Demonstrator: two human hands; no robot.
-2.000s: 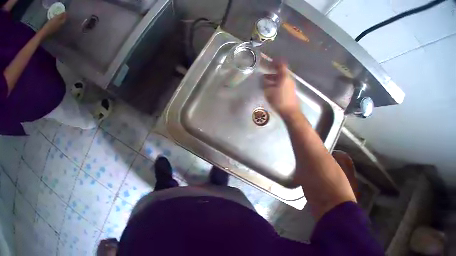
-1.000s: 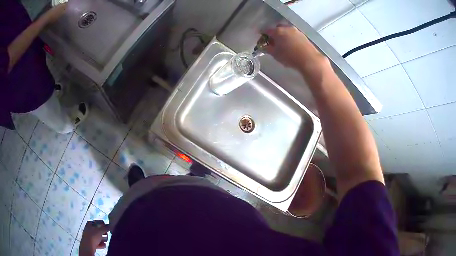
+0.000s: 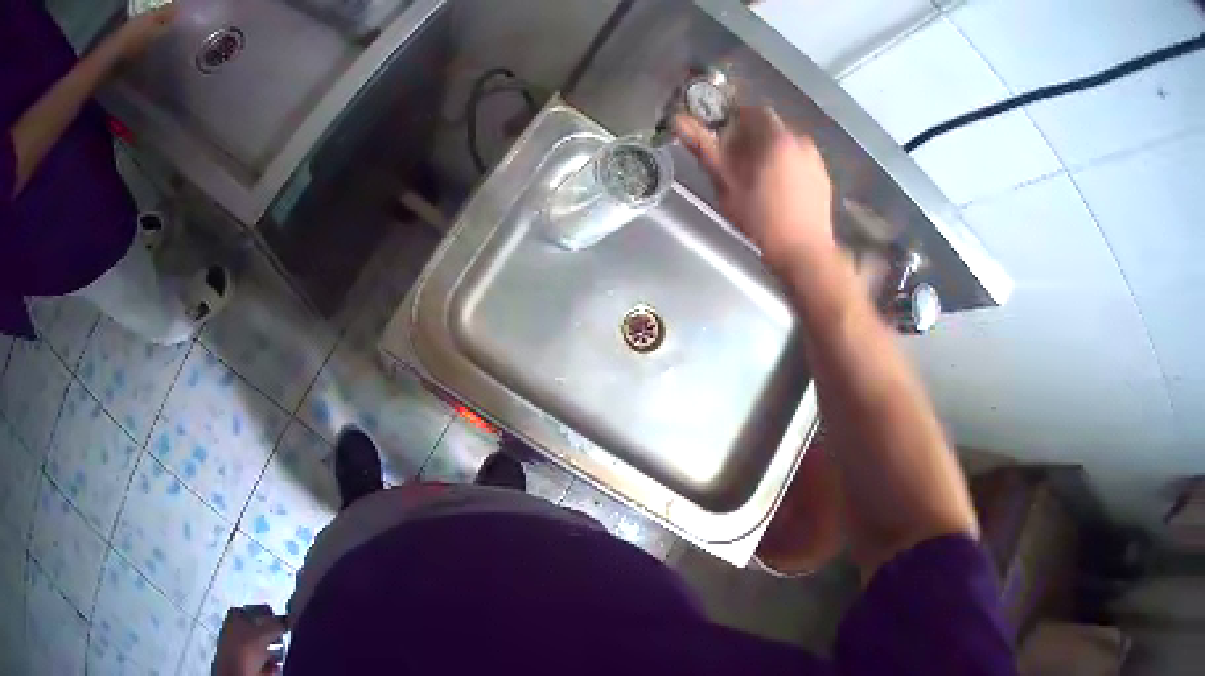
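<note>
The clear water bottle point(image 3: 588, 205) stands tilted in the steel basin point(image 3: 529, 357), its open mouth under the tap point(image 3: 707, 101). The bottle looks full or nearly full of clear, bubbly liquid. No hand holds it. My right hand point(image 3: 773, 185) is blurred beside the tap, fingers apart and apparently holding nothing; contact with the tap is unclear. My left hand point(image 3: 249, 643) hangs low at the bottom left, partly cut off, its fingers curled round a small silvery thing that looks like the bottle cap.
A second tap point(image 3: 918, 306) is on the backboard at right. A reddish-brown bucket point(image 3: 803, 522) stands below the basin's right corner. At upper left, a person in purple point(image 3: 66, 172) reaches over another basin point(image 3: 284, 165). A black hose point(image 3: 1057, 90) crosses the tiled wall.
My right hand was over the tap knob a second ago; it has come off it, slightly down, and the knob now shows. The bottle stays under the tap. My left hand has dropped slightly.
</note>
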